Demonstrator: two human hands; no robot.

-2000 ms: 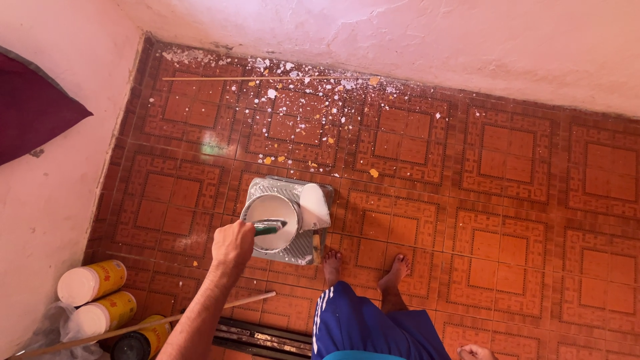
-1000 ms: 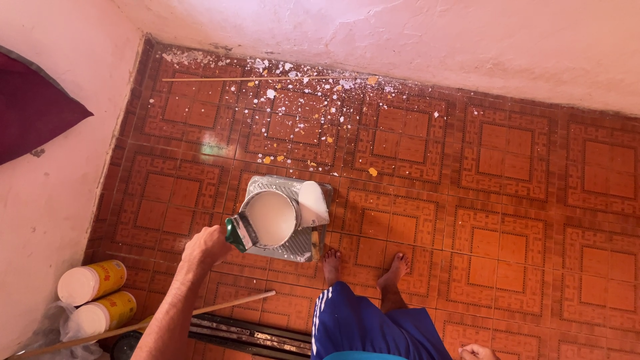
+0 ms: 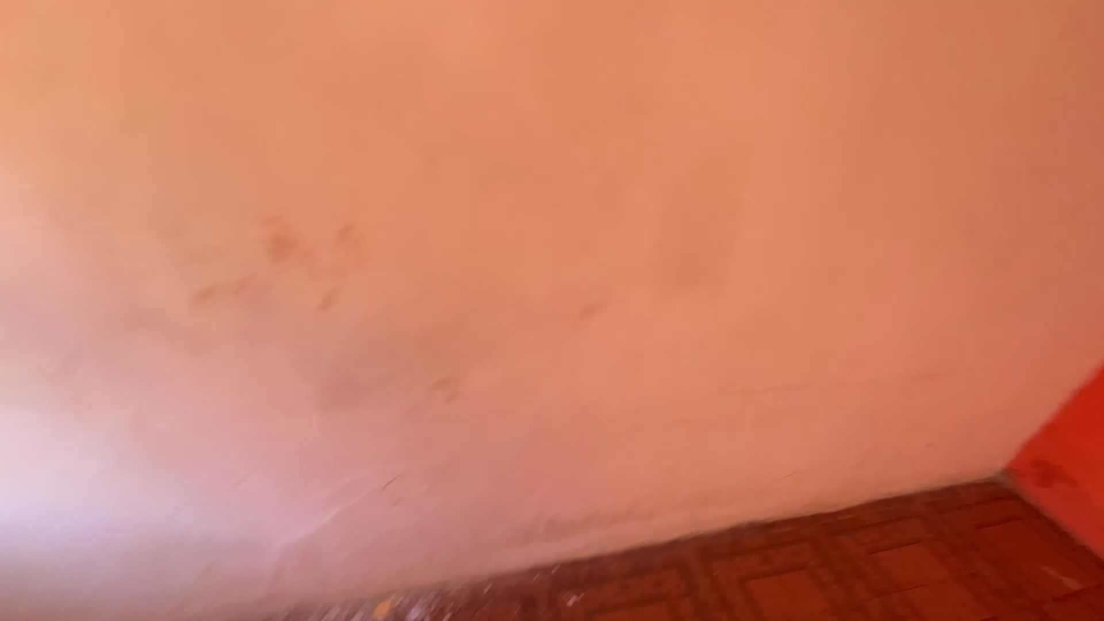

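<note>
Neither my left hand nor my right hand shows in this moment's frame, so what they hold is hidden. A pinkish-orange plastered wall (image 3: 552, 259) fills most of the blurred view. It bears several brown marks (image 3: 285, 246) at the left and a faint crack lower down. Along the bottom edge a strip of patterned red-brown tile floor (image 3: 785, 595) is visible. The bucket and the brush are out of view.
Pale flakes and a yellowish chip (image 3: 384, 607) lie on the floor by the foot of the wall, at the bottom left. A bright red wall (image 3: 1069, 457) meets the paler wall in a corner at the far right.
The view has swung up to the wall. Between the two earlier frames, my left hand moved the green-and-white brush from over the open bucket to its left rim.
</note>
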